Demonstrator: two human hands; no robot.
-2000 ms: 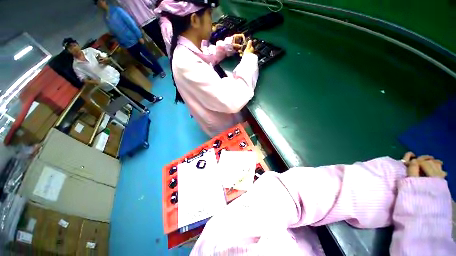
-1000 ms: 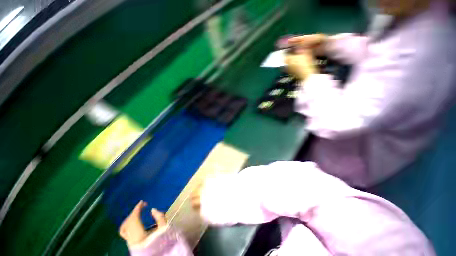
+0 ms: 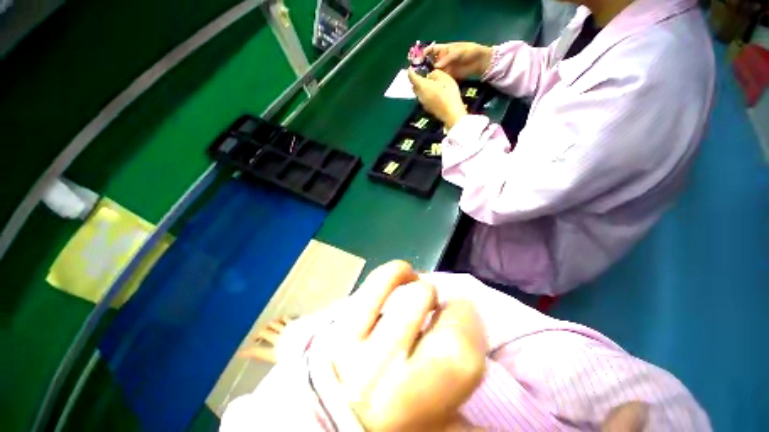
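My left hand (image 3: 413, 346) is large and close to the camera at the bottom middle, in front of my right sleeve. Its fingers are curled; whether it grips the sleeve or anything else is hidden. My right hand (image 3: 268, 339) is partly hidden behind the left arm, its fingers spread over the beige strip (image 3: 316, 274), with nothing seen in it. The blue mat (image 3: 215, 278) lies beyond the strip. A black pocket tray (image 3: 291, 162) lies at the mat's far end, its pockets mostly empty.
A person in a pink-striped smock (image 3: 582, 152) sits on the right, holding a small dark device above a black tray (image 3: 405, 160) with lit units. A yellow sheet (image 3: 110, 253) lies beyond the metal rail on the left. The green bench (image 3: 392, 232) runs between.
The view has swung from the neighbour and red tray on one side to the opposite side. My left hand has risen towards the camera and curled; my right hand rests farther left.
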